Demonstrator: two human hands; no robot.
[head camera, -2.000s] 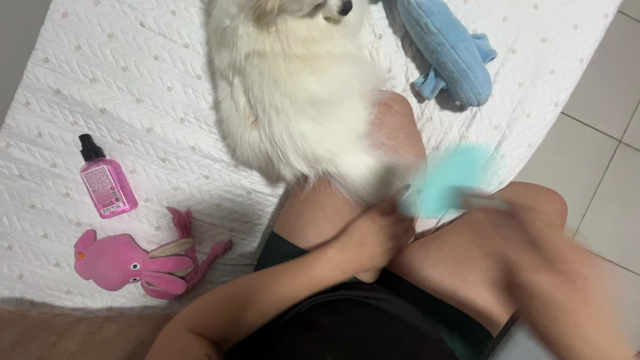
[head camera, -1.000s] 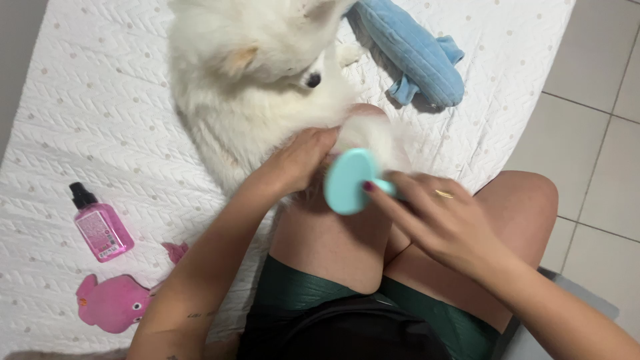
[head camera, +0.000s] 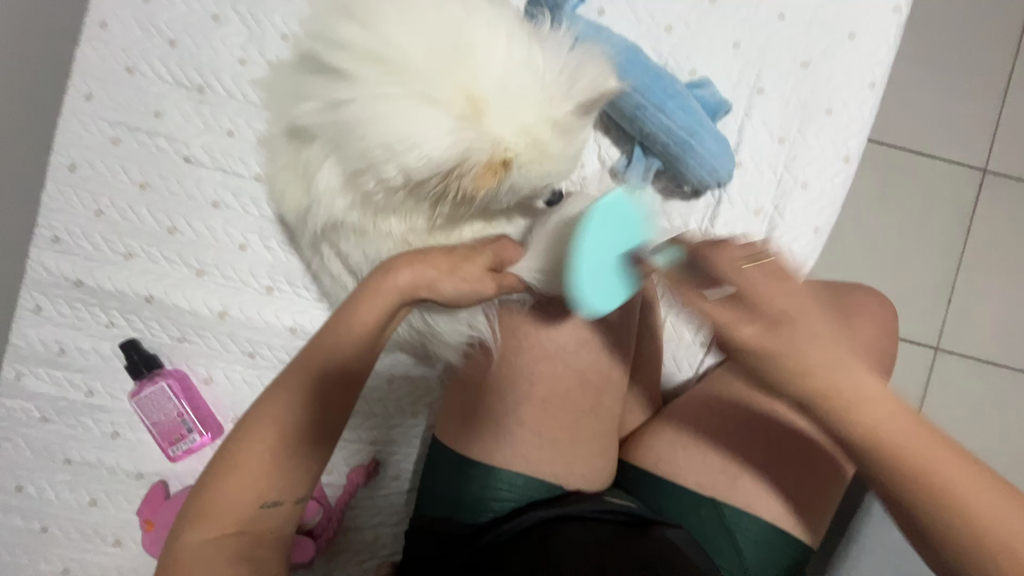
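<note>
A fluffy white dog (head camera: 376, 136) lies curled on the bed beside my lap, its dark nose close to my left hand. My left hand (head camera: 464, 272) grips part of the dog, apparently a leg or the tail; the fur hides which. In my right hand (head camera: 720, 280), blurred by motion, is the handle of a turquoise pet brush (head camera: 606, 254). The round back of the brush faces me, over the fur above my thigh, and its bristle side is hidden. Whether the bristles touch the fur cannot be told.
A white quilted cover (head camera: 200, 200) lies under the dog. A blue plush toy (head camera: 660, 112) rests behind it. At the left are a pink spray bottle (head camera: 176, 412) with a black top and a pink plush toy (head camera: 160, 512), partly behind my left forearm. Tiled floor (head camera: 920, 216) shows at the right.
The dog's head, raised beside my hands a second ago, is now lowered towards my left hand. My right hand still holds the brush, which has moved a little away from my left hand.
</note>
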